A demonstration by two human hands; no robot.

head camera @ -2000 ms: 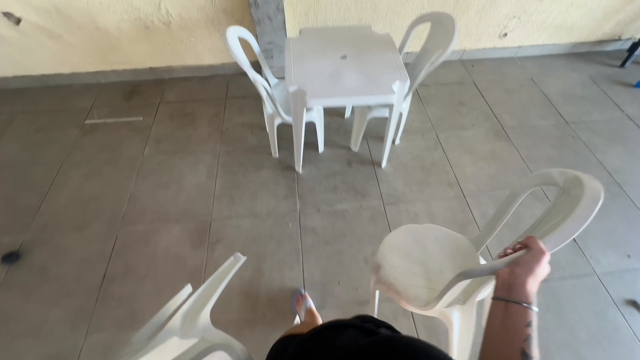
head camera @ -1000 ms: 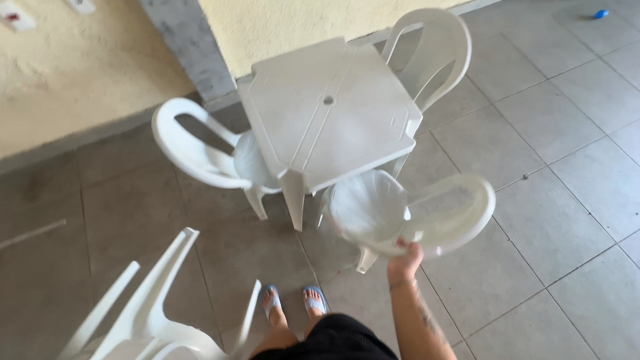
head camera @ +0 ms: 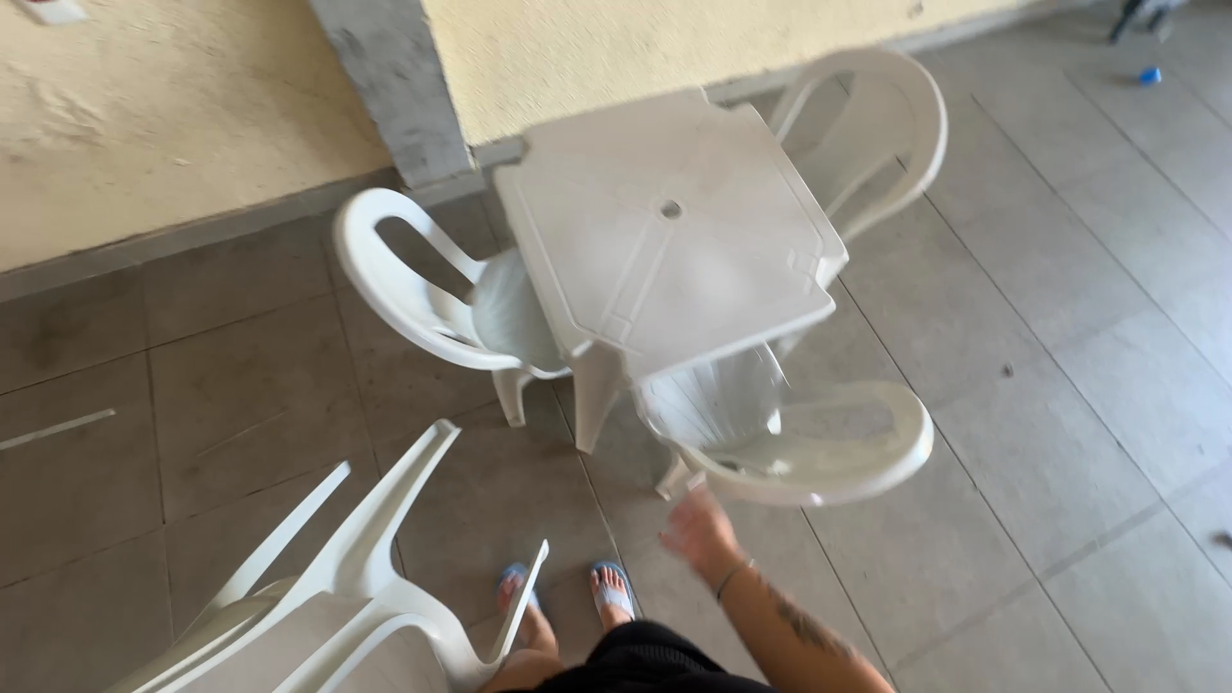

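Observation:
My right hand [head camera: 701, 531], blurred, is just below the backrest of a white plastic chair [head camera: 847, 472]; its fingers look apart and hold nothing. That chair's seat lies partly under the near edge of a square white plastic table [head camera: 674, 241] with a hole in its middle. Another white chair [head camera: 404, 298] stands at the table's left side, and one more [head camera: 885, 125] at its far right. My left hand is not in view. At the lower left a white plastic chair [head camera: 361, 568] shows its legs pointing upward; what holds or supports it is hidden.
A yellow wall [head camera: 192, 115] with a grey pillar [head camera: 385, 87] runs behind the table. Grey floor tiles [head camera: 1059, 433] spread to the right, with a small blue object [head camera: 1150, 75] at the upper right. My feet in sandals [head camera: 611, 592] are below the table.
The chair in my right hand has moved from the lower right to the table's near side, and my right hand has come off its backrest. The view has shifted closer to the table.

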